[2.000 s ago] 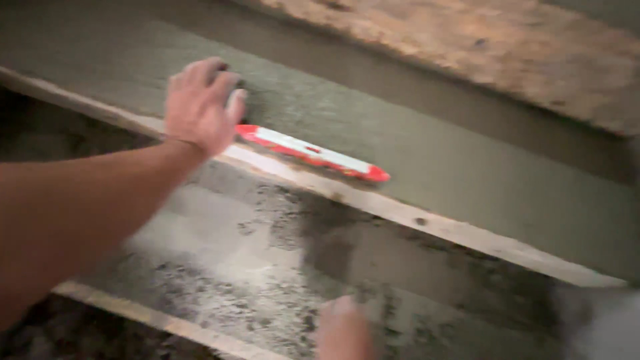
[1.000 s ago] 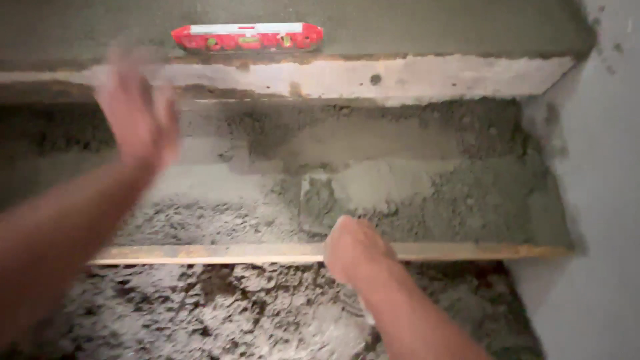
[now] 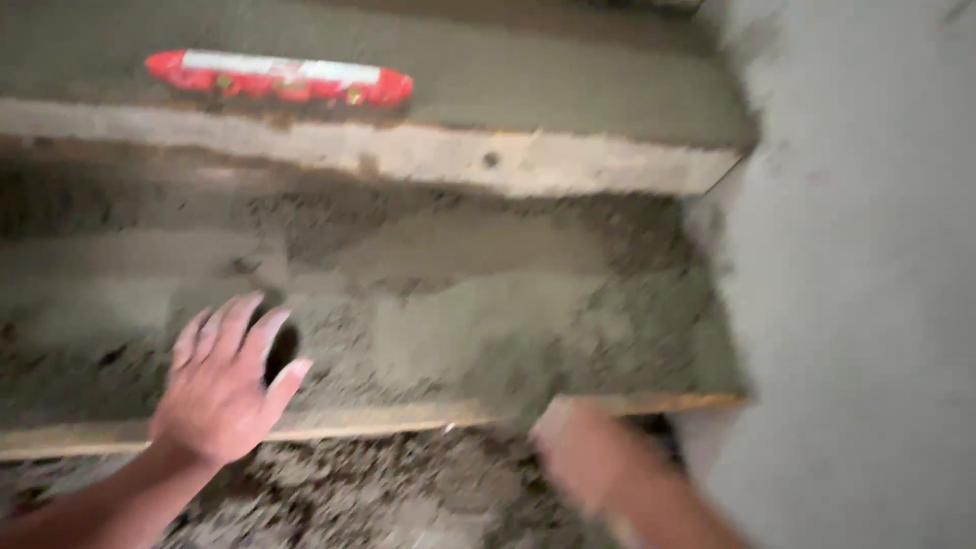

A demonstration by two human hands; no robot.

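My left hand (image 3: 221,374) is spread, palm down, over the wet concrete of the middle stair tread (image 3: 488,328), close to the tread's front wooden form board (image 3: 366,419). Nothing is seen in its fingers. Blurred and curled, my right hand (image 3: 579,450) is at the same board, farther right; whether it holds a tool cannot be told. A red and white spirit level (image 3: 282,78) lies on the smoother upper tread (image 3: 549,91), just behind that tread's form board (image 3: 442,156).
A grey plastered wall (image 3: 854,252) bounds the stairs on the right. Rough, lumpy concrete (image 3: 366,488) lies below the lower board. The upper board stands above the back of the middle tread.
The view has shifted and turned. My left hand was beside the level on the upper tread two seconds ago and is now lower, over the middle tread.
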